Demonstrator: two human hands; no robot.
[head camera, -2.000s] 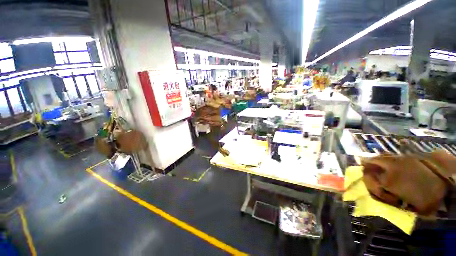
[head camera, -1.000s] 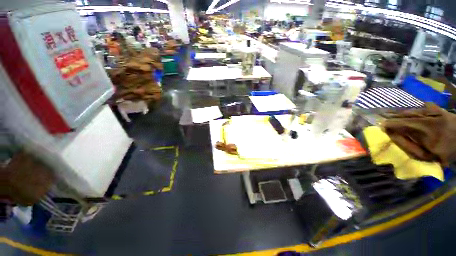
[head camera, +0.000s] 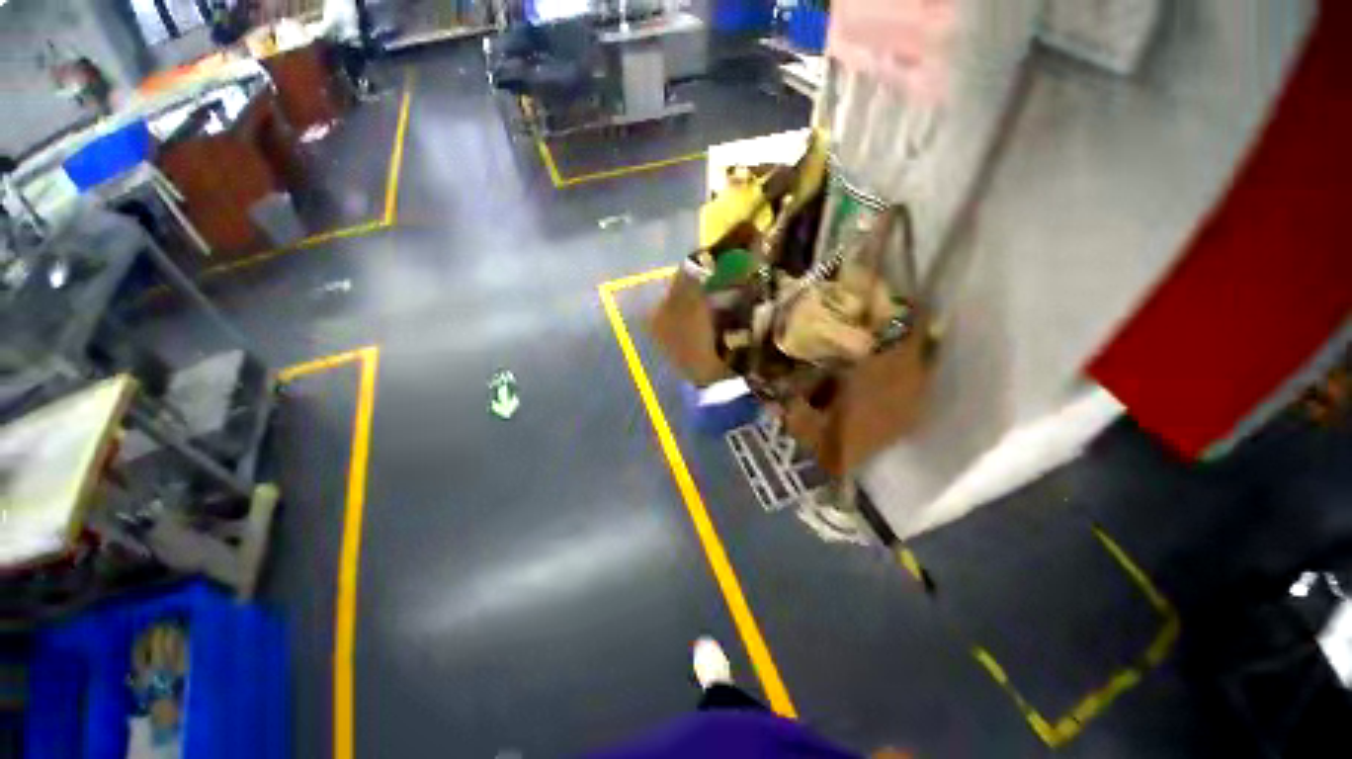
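Observation:
Neither of my hands shows clearly; a small orange-tan patch at the bottom edge is too small and cut off to identify. Nearest in front of me, several brown and tan bags (head camera: 875, 400) hang or lean in a cluster beside the white pillar. Yellow cloth (head camera: 737, 212) and a green piece show among them. A blue and white container (head camera: 724, 403) and a pale wire rack (head camera: 774, 463) stand on the floor under the bags.
Yellow lines (head camera: 352, 549) mark the dark floor. A blue crate (head camera: 245, 675) with items inside stands lower left, below a table (head camera: 60, 475). A red cabinet side (head camera: 1238, 245) is at right. Reddish-brown desks (head camera: 223, 186) stand farther back left.
The view has turned left and down, away from the sewing tables, to the aisle and the bags by the pillar. A white shoe tip and purple clothing now show at the bottom.

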